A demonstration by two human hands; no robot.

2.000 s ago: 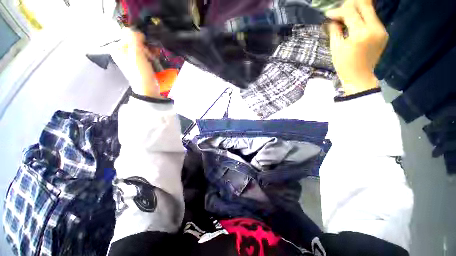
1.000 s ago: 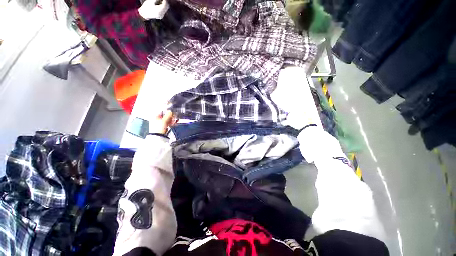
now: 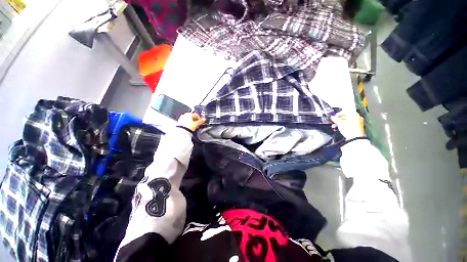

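Note:
A navy plaid garment (image 3: 266, 97) with white check lines lies on the white table (image 3: 189, 77), its near edge stretched straight across. My left hand (image 3: 192, 121) pinches the left end of that edge. My right hand (image 3: 349, 125) pinches the right end. Just below the edge, a dark denim garment (image 3: 302, 162) with pale grey lining (image 3: 271, 140) lies open at the table's near end and over my lap. No tool shows in either hand.
A phone (image 3: 171, 106) and part of a thin black hanger (image 3: 217, 84) lie at left. Grey-white check garments (image 3: 307, 36) cover the far end. Stacked plaid garments (image 3: 66, 148) sit at left by a blue crate (image 3: 117, 128). An orange bin (image 3: 153, 64) stands beyond. Denim garments (image 3: 435, 56) hang at right.
The plaid garment, raised and blurred at first, now lies flat on the table with its near edge pulled taut over the denim waistband. My hands have come down to its two ends.

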